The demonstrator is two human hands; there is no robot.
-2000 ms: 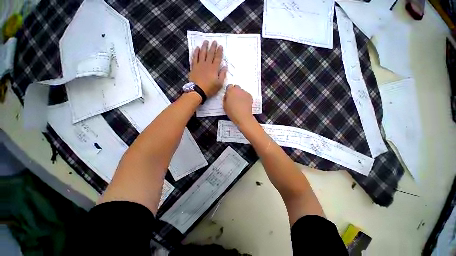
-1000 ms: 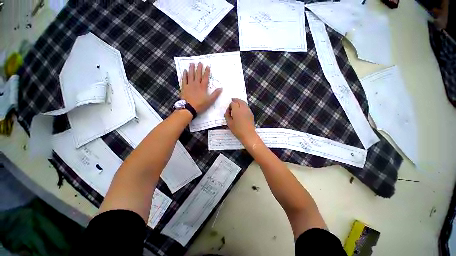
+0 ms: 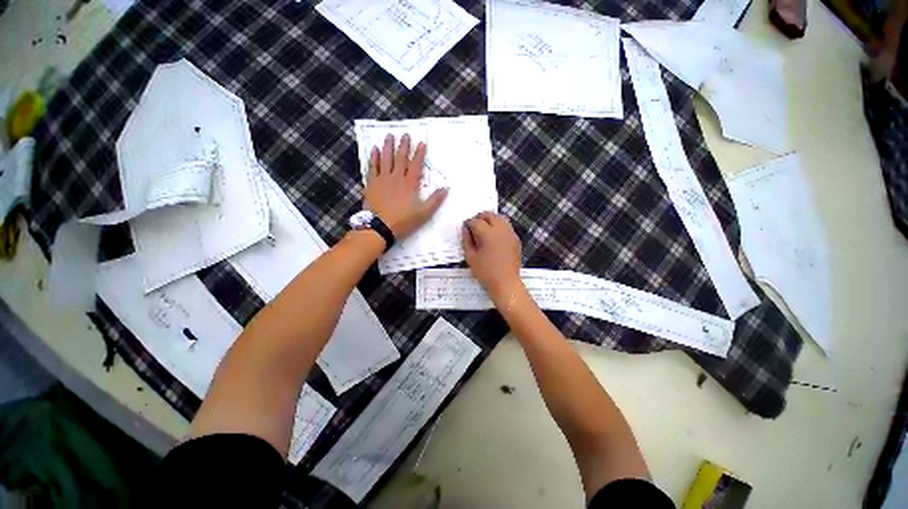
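Observation:
A white square paper pattern piece [image 3: 463, 149] lies flat on the dark plaid fabric [image 3: 299, 94] in the middle of the view. My left hand [image 3: 401, 187] lies flat on its left half, fingers spread, holding nothing, a watch on the wrist. My right hand [image 3: 492, 249] is at its lower right edge, fingertips pinched together on the paper. Whether a pin is between them is too small to tell. A curved band pattern [image 3: 617, 300] lies just below, partly under my right wrist.
A large pointed pattern [image 3: 189, 239] with a curled strip lies left over long panels. A strip pattern [image 3: 398, 413] lies near the cloth edge. More patterns [image 3: 553, 60] lie at the back and right. A yellow box [image 3: 705, 487] is at the lower right.
The view has shifted a little. My left hand stays flat on the square pattern. My right hand has moved slightly right along the pattern's lower edge, still pinched.

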